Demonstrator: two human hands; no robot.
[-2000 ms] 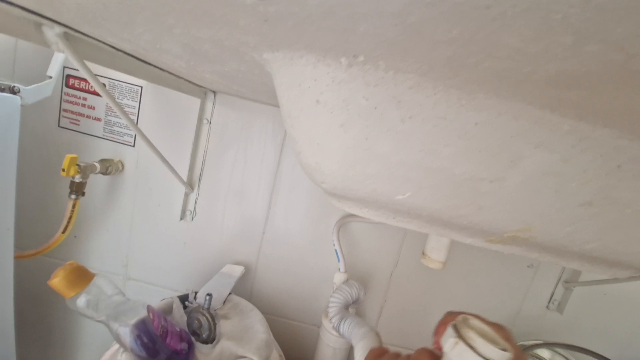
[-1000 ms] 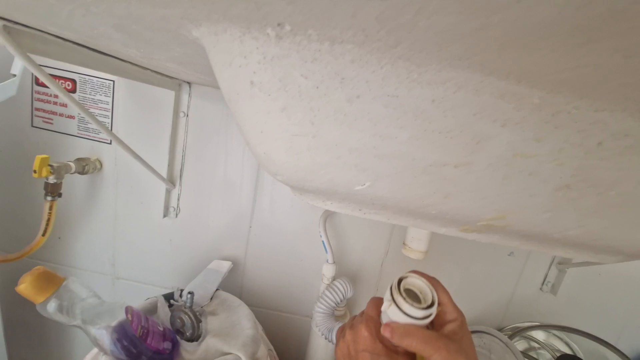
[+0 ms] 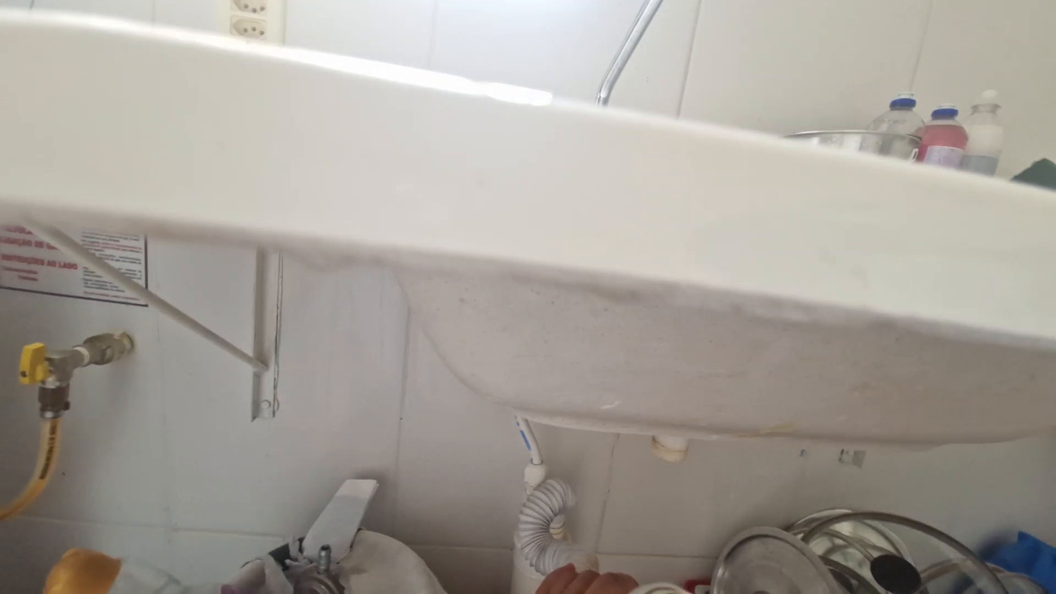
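Observation:
At the bottom edge, the curled fingers of one hand, seemingly my left hand point(image 3: 584, 581), show beside the lower end of a white corrugated drain hose point(image 3: 540, 521); what they grip is cut off. Just right of them, the rim of a white plastic fitting point(image 3: 660, 589) barely shows. My right hand is out of view. Above hangs the underside of a white sink basin point(image 3: 610, 363), with a short white drain outlet point(image 3: 669, 448) pointing down, apart from the fitting. A thin white supply hose point(image 3: 529, 441) comes down behind the basin.
The sink's thick front edge point(image 3: 495, 190) crosses the view. At left are a metal bracket point(image 3: 264, 330) and a gas valve with a yellow handle point(image 3: 35, 364). Below stand a gas regulator point(image 3: 322, 577) on a covered cylinder and, at right, pot lids point(image 3: 767, 565). Bottles point(image 3: 943, 136) stand above.
The view has risen to show the sink's front edge. One second ago both hands were around the white fitting, its open end facing up; now only some fingers and a rim show.

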